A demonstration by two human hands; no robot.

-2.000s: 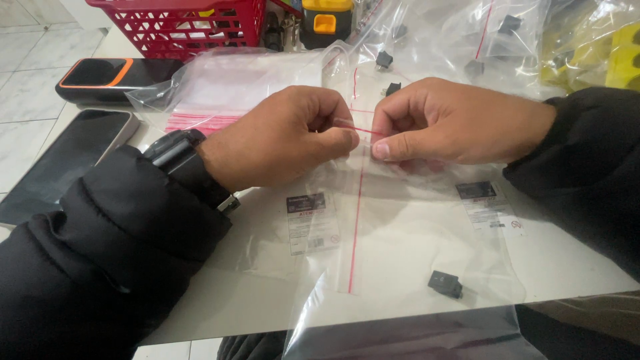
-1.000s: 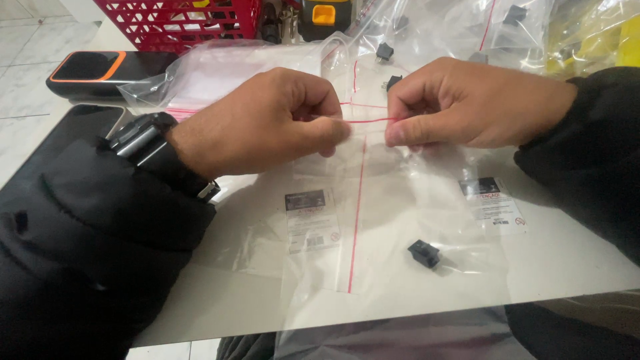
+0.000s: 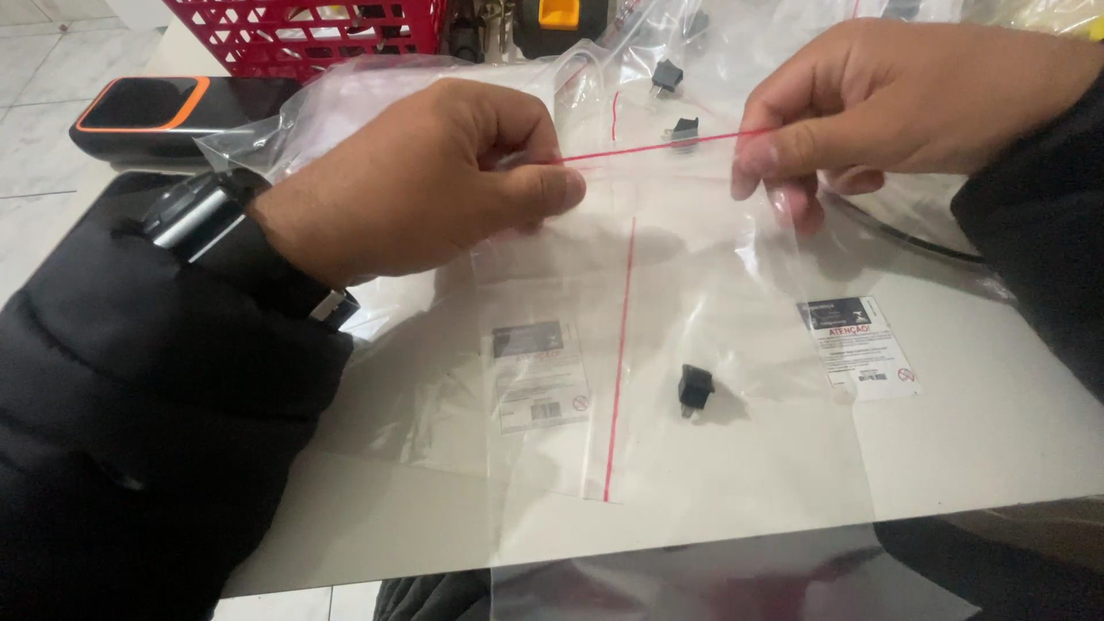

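Observation:
A clear plastic zip bag (image 3: pixel 733 285) with a red zip line hangs between my two hands. My left hand (image 3: pixel 466 172) pinches the left part of its top edge between thumb and fingers. The right part of that edge is pinched by my right hand (image 3: pixel 828 129). Low in the bag shows a small black rocker switch (image 3: pixel 695 388) with metal pins. Under the left side of this bag lies another clear bag with a red line (image 3: pixel 619 362) and a printed label (image 3: pixel 542 375). A second printed label (image 3: pixel 861 345) is right of the switch.
More black switches (image 3: pixel 667 78) lie in clear bags behind my hands. A stack of clear bags (image 3: pixel 371 103), a black device with an orange rim (image 3: pixel 142 103), a red plastic basket (image 3: pixel 319 34) and a black and yellow tool (image 3: pixel 561 17) stand at the back. The white table's front edge (image 3: pixel 690 539) is near me.
My hands have moved apart, the right one to the right, and the bag's red zip line is now stretched between them. The switch in the bag has turned.

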